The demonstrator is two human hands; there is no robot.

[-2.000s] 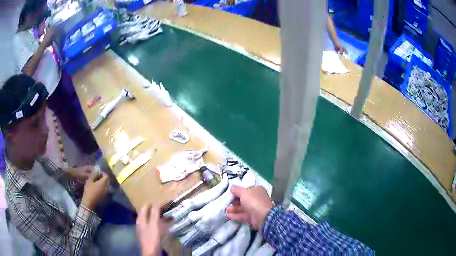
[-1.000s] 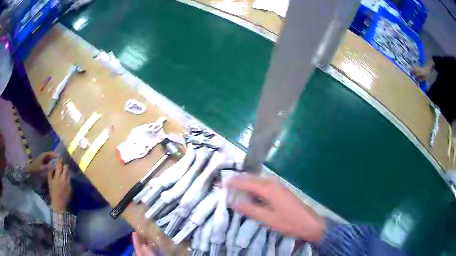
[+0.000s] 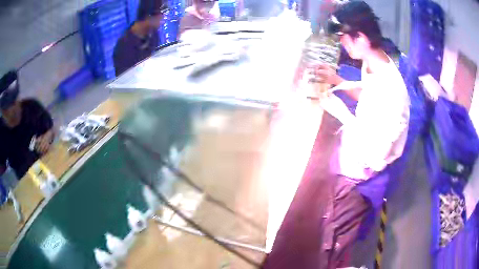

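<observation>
Neither my left hand nor my right hand is in the picture. Nearest in front lies a glossy tan worktable (image 3: 199, 255). Several small white bottles with pointed tips (image 3: 135, 218) stand in a row along its edge, beside the green conveyor belt (image 3: 79, 210). The farther bottles are blurred. A brightly lit white surface (image 3: 173, 71) with blurred grey pieces on it crosses the view above the belt.
A person in a white top (image 3: 378, 115) stands at the right, hands near grey pieces. Other people are at the left and far side. Grey-white parts (image 3: 84, 130) lie on the far table. Dark cable-like lines (image 3: 184, 210) cross the centre. A bin of pieces (image 3: 450, 218) is at right.
The view has swung away from the pile of limb parts, hammer and crumpled glove. Both my hands, in view before, are out of the picture.
</observation>
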